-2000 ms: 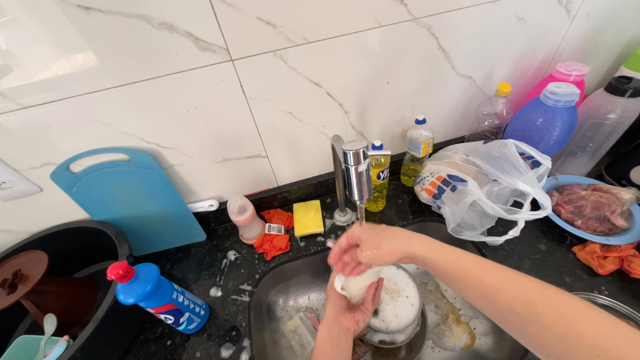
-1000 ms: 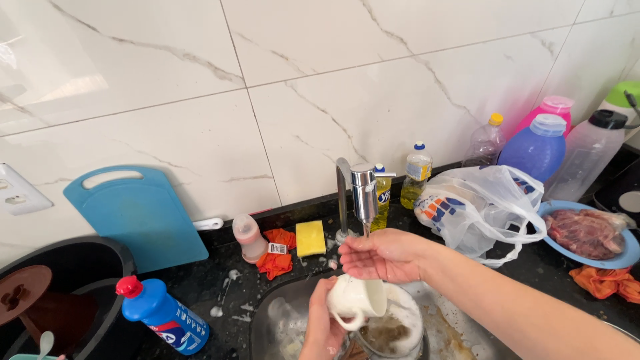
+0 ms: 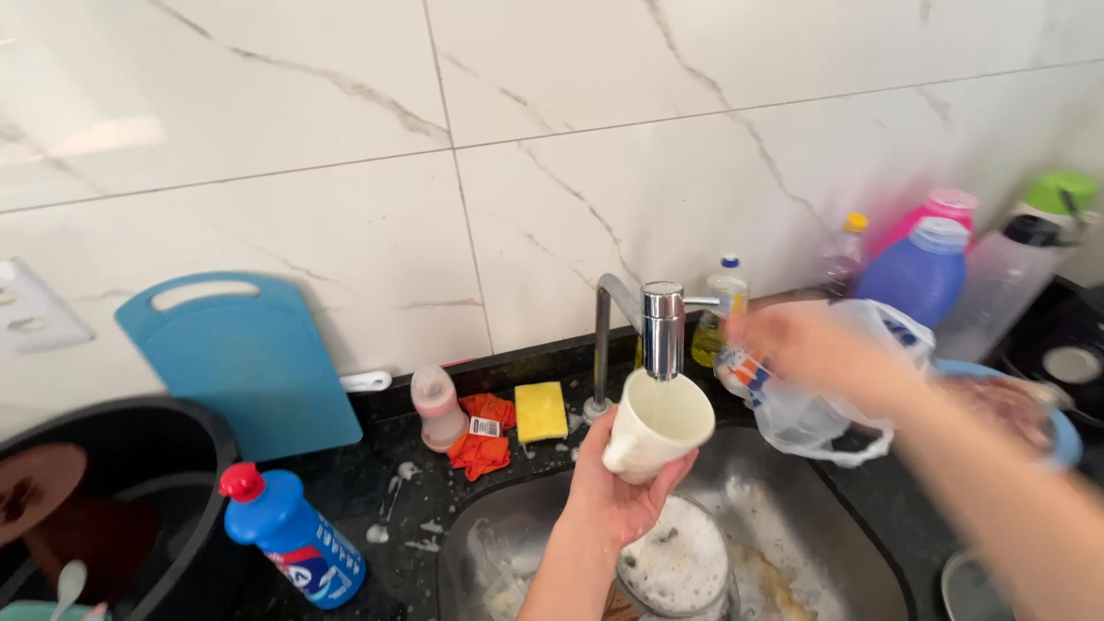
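Observation:
My left hand point(image 3: 625, 500) holds a white mug point(image 3: 660, 427) by its base and side, tilted, its mouth under the spout of the chrome faucet point(image 3: 663, 332). A thin stream of water runs into the mug. My right hand point(image 3: 776, 345), blurred, is raised to the right of the faucet near its lever, in front of a plastic bag point(image 3: 819, 423); whether it touches the lever cannot be told. Below the mug, a round vessel full of suds point(image 3: 674, 556) stands in the steel sink point(image 3: 768, 492).
Left of the sink are a blue detergent bottle point(image 3: 297, 539), a black tub point(image 3: 203, 457), a blue cutting board point(image 3: 241, 371), a baby bottle point(image 3: 438, 410), an orange cloth point(image 3: 479, 457) and a yellow sponge point(image 3: 541, 412). A blue bowl of meat point(image 3: 1065, 435) and several bottles stand at right.
My right hand has moved from beside the mug to the right of the faucet. My left hand has raised the mug to the spout, mouth turned up.

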